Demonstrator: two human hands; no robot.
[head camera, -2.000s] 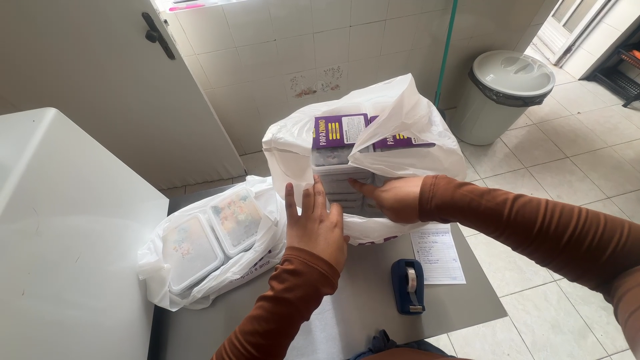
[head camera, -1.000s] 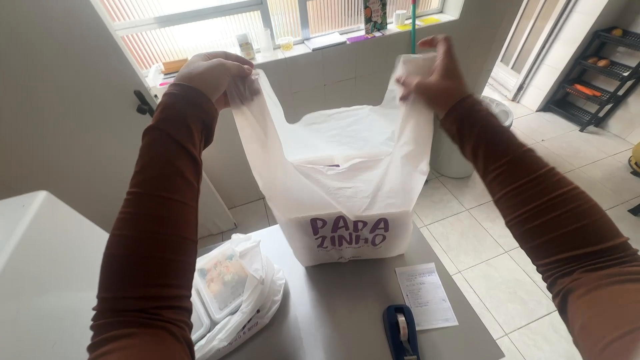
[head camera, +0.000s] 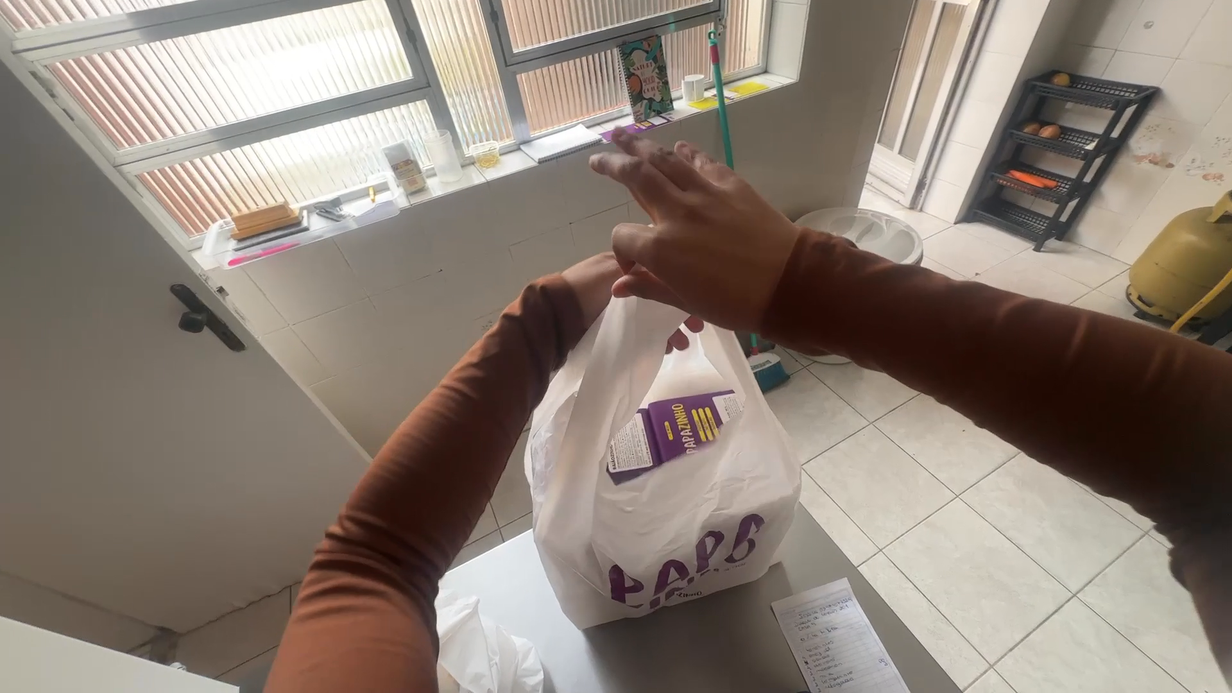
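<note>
A white plastic carrier bag (head camera: 664, 539) with purple lettering stands on the grey table (head camera: 712, 630), its handles drawn up and together. Through its opening shows a purple printed packet (head camera: 685, 423) with white labels. My right hand (head camera: 707, 226) is at the top of the handles, back of the hand towards me, thumb and a finger pinching the plastic, other fingers spread. My left hand (head camera: 597, 284) is behind it at the same gathered handles, mostly hidden by the right; its fingertips show below. Part of a second white plastic bag (head camera: 486, 650) lies at the table's near left.
A handwritten sheet (head camera: 837, 640) lies at the table's right. Behind are a window sill (head camera: 452, 183) with small items, a bin (head camera: 866, 236), a broom (head camera: 768, 371), a black rack (head camera: 1054, 159) and a yellow gas cylinder (head camera: 1189, 255). A door (head camera: 144, 385) stands at left.
My hands have come together over the bag; a second ago they held its handles wide apart. Two seconds ago they were down at its contents. The view has tilted up.
</note>
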